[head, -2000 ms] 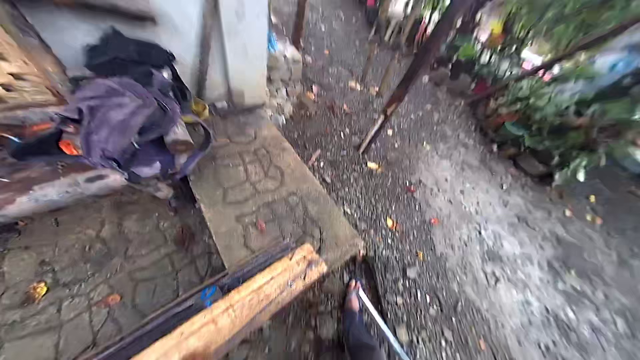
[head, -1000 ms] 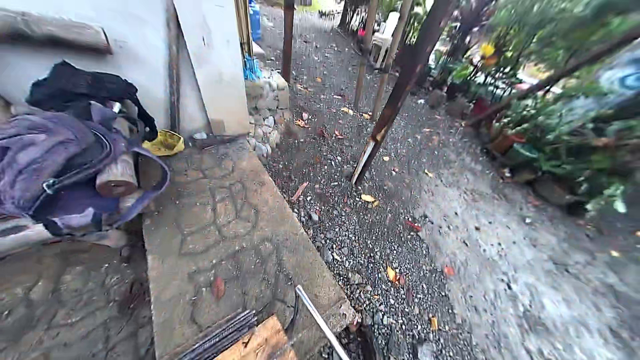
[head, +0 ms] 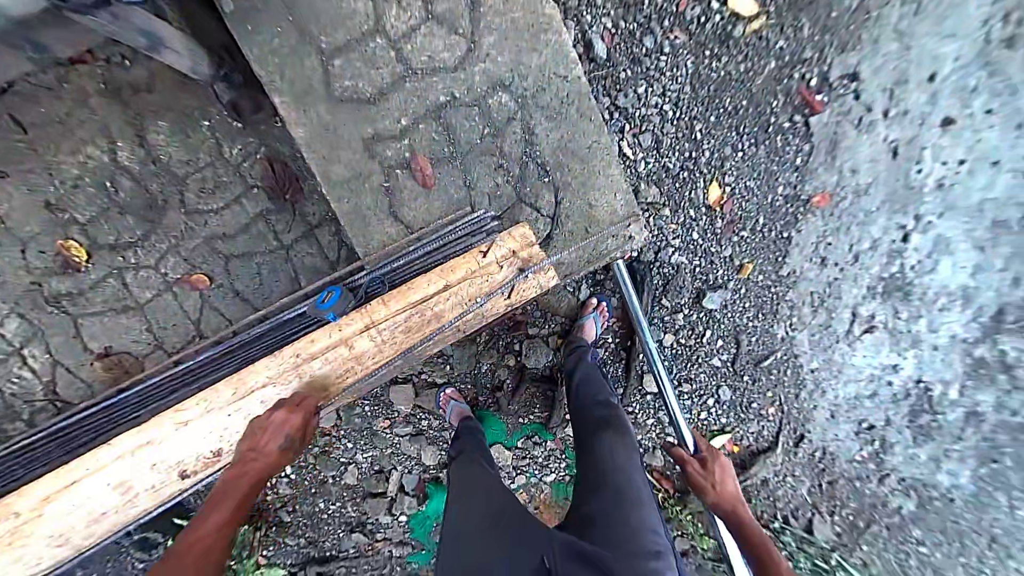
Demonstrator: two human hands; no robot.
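A pale timber beam (head: 384,332) runs from the lower left to the middle, its end over a concrete slab. One thin ribbed steel bar (head: 472,308) crosses it at a slant, and my left hand (head: 280,432) is closed around that bar near the beam's edge. My right hand (head: 708,472) grips a shiny metal pipe (head: 652,344) on my right side, the pipe's far end near the slab corner. Along the beam's far side lies a bundle of dark steel bars (head: 240,348), with a blue and black tape measure (head: 331,302) resting on it.
The concrete slab (head: 480,120) has a stone pattern and a fallen leaf. Patterned paving (head: 160,224) spreads at the left. Gravel (head: 680,144) and stones surround my sandalled feet, with green material (head: 432,520) between and beside them. A rough pale path (head: 920,280) lies at the right.
The view has tilted down from the yard and the bag. Both my hands have come into sight, and the thin bar now shows across the beam.
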